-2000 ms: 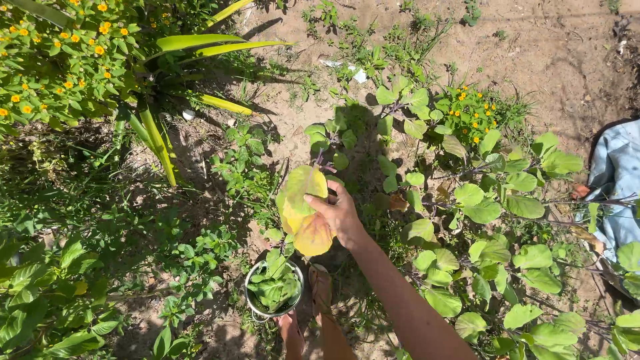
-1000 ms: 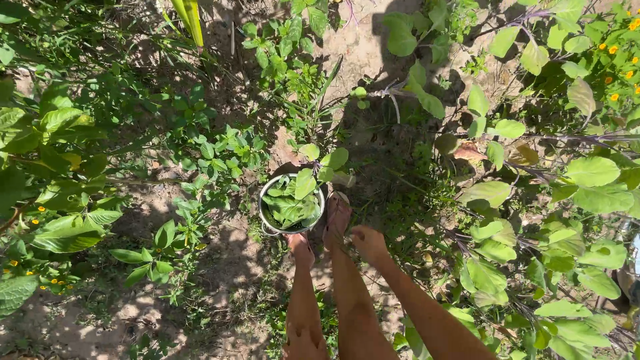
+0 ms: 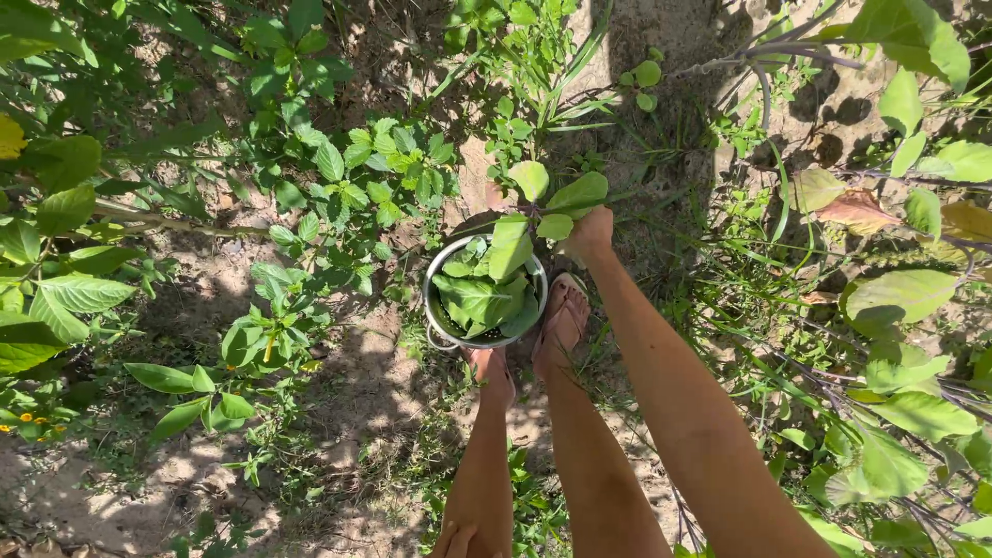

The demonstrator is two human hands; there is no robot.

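Note:
My right hand (image 3: 590, 234) reaches down to a small broad-leaved plant (image 3: 509, 246), beside its right leaves. Its fingers are largely hidden, so whether they grip the stem or a leaf cannot be told. Below and left of that hand, a metal colander (image 3: 431, 304) full of picked green leaves (image 3: 482, 302) rests by my feet, partly under one of the plant's leaves. At the bottom edge, only some fingers of my left hand (image 3: 456, 540) show, against my left leg; the rest is out of frame.
My sandalled feet (image 3: 563, 319) stand just below and beside the colander. Leafy green plants (image 3: 387, 167) grow to the left. Larger broad-leaved plants with purplish stems (image 3: 899, 298) spread along the right. Sandy soil (image 3: 341, 387) with patchy shade lies between.
Two seconds ago my right hand held yellowing leaves; they no longer show in it. Since one second ago it has moved up from beside my foot to the small plant. The view has shifted downward.

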